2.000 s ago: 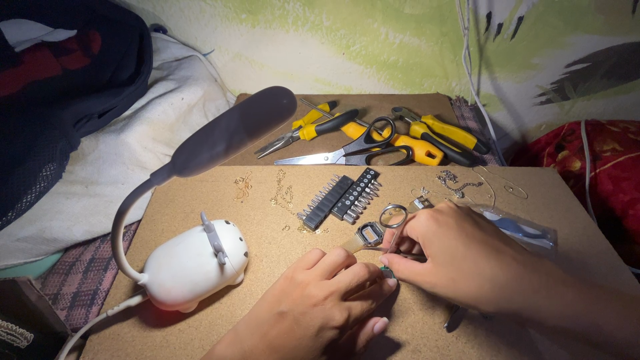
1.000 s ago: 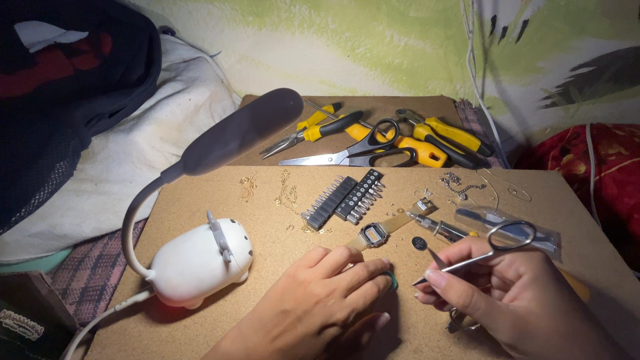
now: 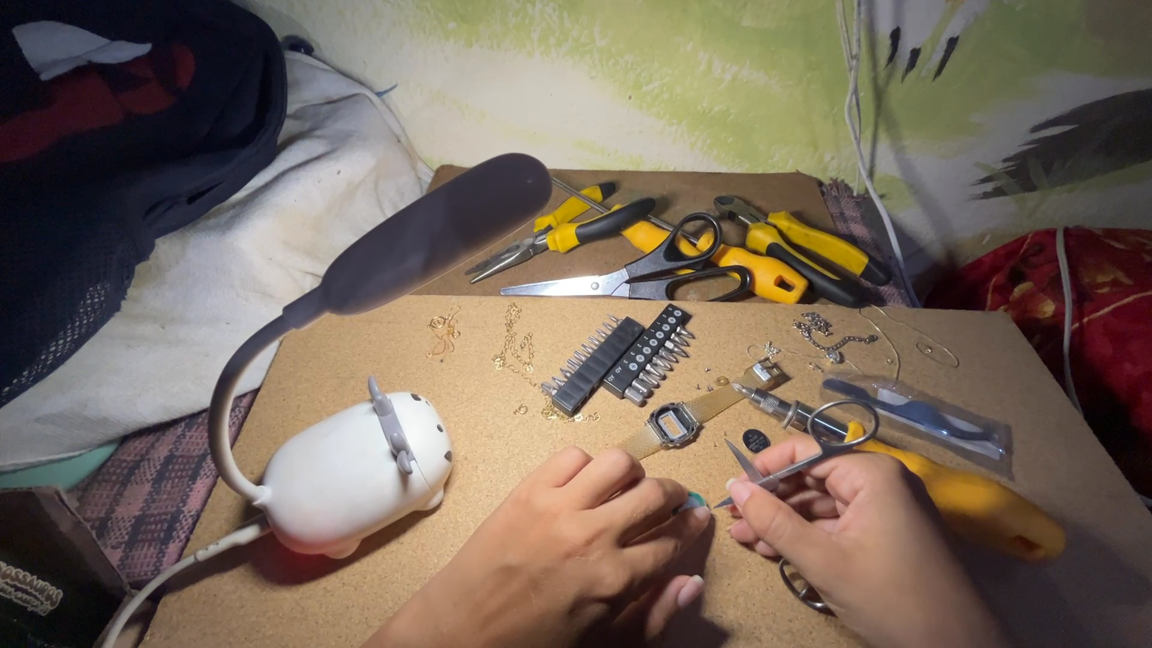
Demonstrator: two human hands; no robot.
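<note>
My right hand [image 3: 823, 522] holds a pair of small metal scissors [image 3: 792, 468], blades parted and pointing left at my left hand. Between the fingertips of my left hand [image 3: 594, 531] is a small teal-green thing [image 3: 691, 502], mostly hidden by the fingers. Just beyond my hands lies a digital wristwatch case [image 3: 673, 424] on a gold-toned mesh band [image 3: 720, 401]. A round black disc [image 3: 755, 440] rests beside it. A screwdriver with a yellow handle [image 3: 976, 495] lies partly behind my right hand, its metal tip toward the watch.
Two black bit holders [image 3: 597, 364] and fine gold-toned chains [image 3: 515, 346] lie on the board [image 3: 360, 360]. Large black-handled scissors [image 3: 630, 274] and yellow-black pliers [image 3: 567, 236] lie behind. A white animal-shaped lamp [image 3: 351, 472] stands left, its dark head [image 3: 441, 229] overhead. A clear packet [image 3: 927, 423] lies right.
My right hand has drawn back from over the watch, and the small scissors now point at my left fingertips. The black disc and the screwdriver's metal shaft have come into view.
</note>
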